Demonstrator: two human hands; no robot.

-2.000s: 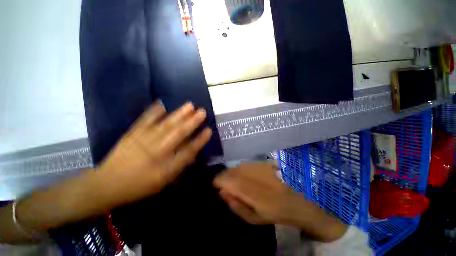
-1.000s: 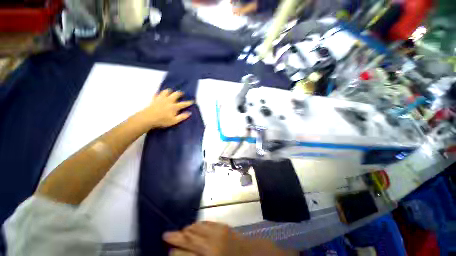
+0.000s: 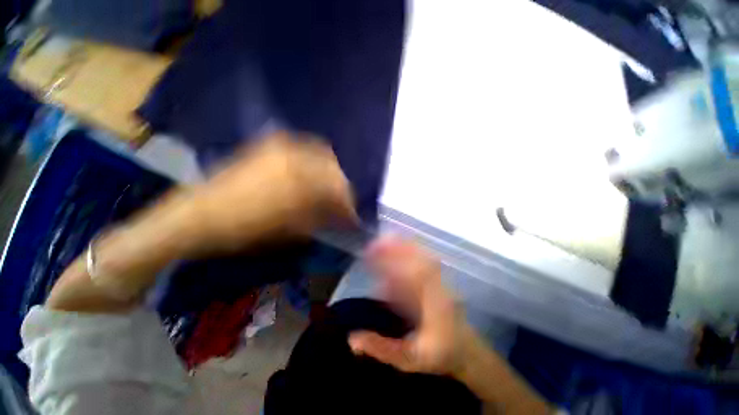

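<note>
A large navy cloth (image 3: 316, 73) lies over the left part of the white table, its lower end at the table's front edge. My left hand (image 3: 296, 178) is at the lower part of this cloth, blurred; whether its fingers grip the cloth cannot be told. My right hand (image 3: 413, 316) is in front of the table edge, blurred, with thumb and fingers apart and nothing visible in it. The white sewing machine (image 3: 689, 121) with a blue stripe is cut off at the right. A small dark navy piece (image 3: 647, 263) lies below its head.
The grey table edge (image 3: 502, 280) runs slantwise down to the right. A small dark curved item (image 3: 505, 220) is on the white table. Brown cardboard (image 3: 97, 81) shows at the far left. A blue container (image 3: 73, 203) with dark contents and red cloth (image 3: 217, 328) are below.
The view has turned left, so the machine now shows at the right rim. My left hand has moved from the long panel to the cloth at the left. My right hand is now off the cloth.
</note>
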